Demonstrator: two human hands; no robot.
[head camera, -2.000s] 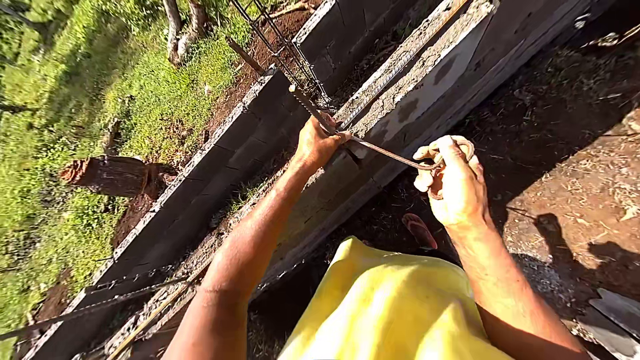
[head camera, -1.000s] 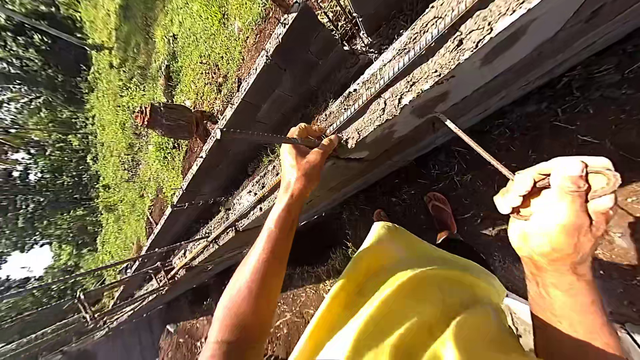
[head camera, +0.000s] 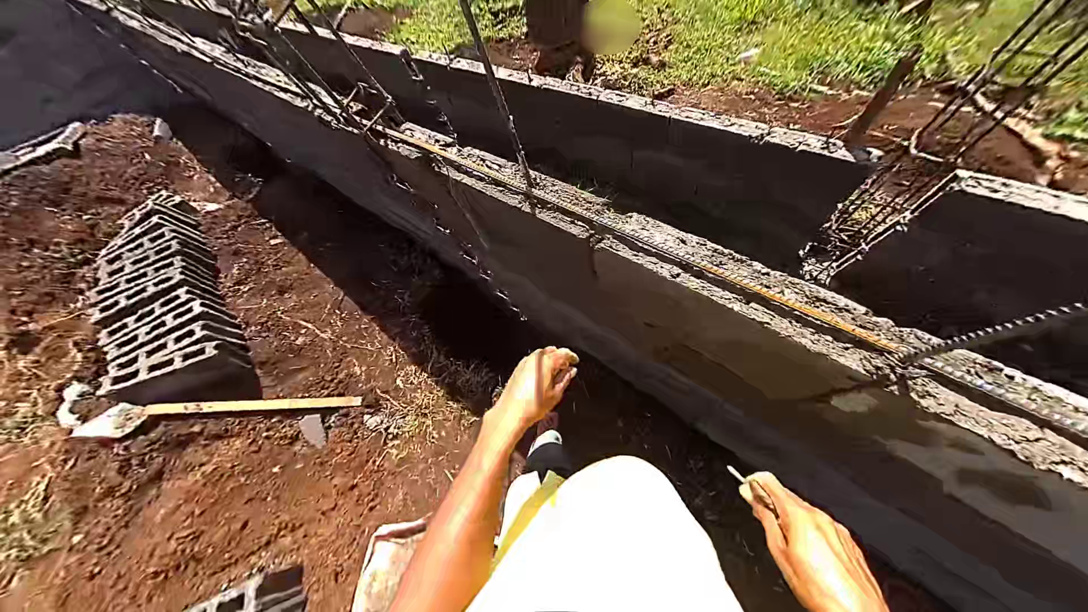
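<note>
My right hand (head camera: 803, 535) is closed around a thin metal tool, its pale tip poking out past the fingers at lower right. My left hand (head camera: 537, 387) is loosely curled over the shaded ground beside the wall; whether anything is inside it cannot be told. Both hands are apart from the concrete block wall (head camera: 739, 365). Along the wall's rough top lies a long steel rebar (head camera: 620, 229), partly orange-brown. An upright rebar (head camera: 501, 102) rises from the wall top, and another ribbed rebar (head camera: 994, 334) slants up from it at right.
Hollow concrete blocks (head camera: 166, 297) stand in a row on red soil at left, near a wooden board (head camera: 255, 406). A second block wall (head camera: 646, 127) runs behind the near one. Rebar cages (head camera: 977, 102) jut up at right; more bars rise at upper left.
My left hand has let go of the rebar that it gripped at the wall and is now away from it. The view has swung strongly toward the left along the wall.
</note>
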